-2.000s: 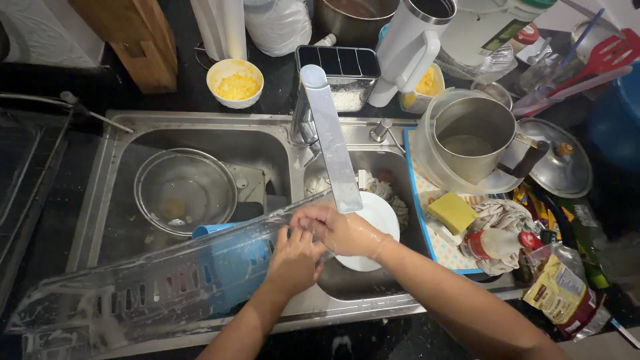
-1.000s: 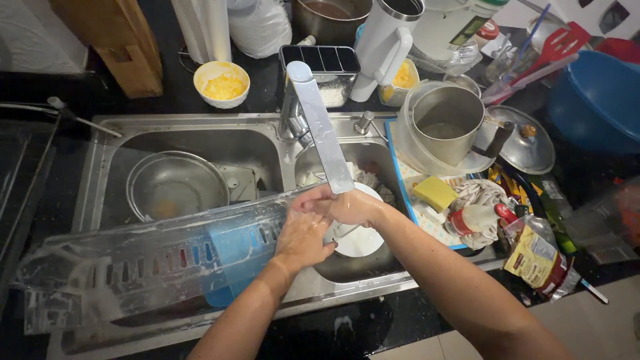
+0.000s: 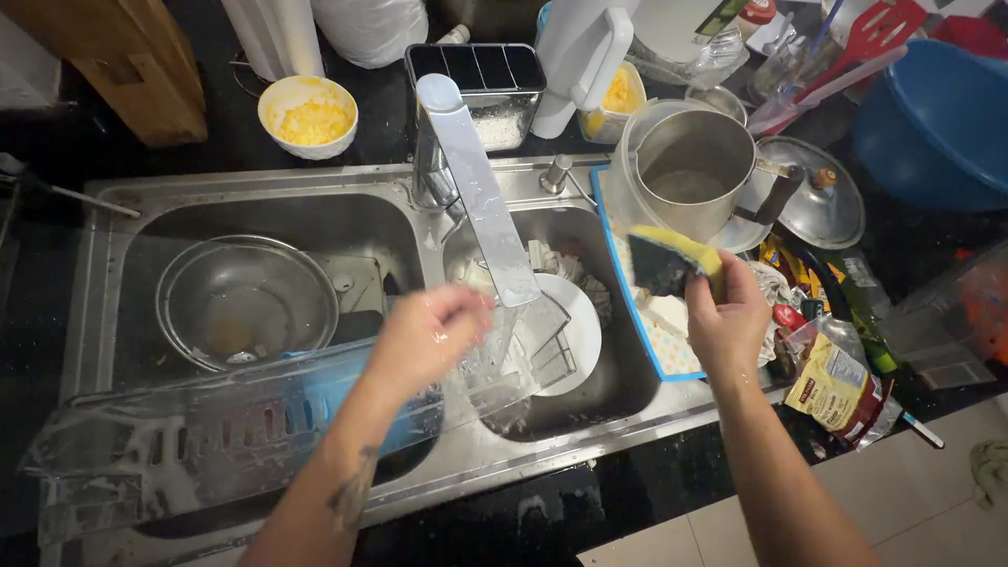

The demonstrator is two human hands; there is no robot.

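Note:
My right hand (image 3: 728,315) grips a yellow sponge with a dark scouring side (image 3: 677,264), above the blue-edged mat (image 3: 673,362) right of the sink. My left hand (image 3: 433,331), blurred, is raised with bent fingers and nothing visible in it, left of the faucet's flat spout (image 3: 480,189). Under and beside it a long clear plastic slotted tray (image 3: 197,441), wet and soapy, lies across both basins. A blue plastic item (image 3: 339,394) is beneath the tray. In the right basin a white plate (image 3: 579,339) has a small wire rack (image 3: 555,362) over it.
A glass bowl (image 3: 248,303) stands in the left basin. Behind the sink are a bowl of yellow food (image 3: 307,118) and a cutlery holder (image 3: 504,102). At right are a metal pot (image 3: 693,165), a lid (image 3: 827,205), a blue basin (image 3: 937,126) and a food pouch (image 3: 835,390).
My hands were together over the tray under the spout. Now they are apart: my right hand has moved right and taken the sponge from the mat.

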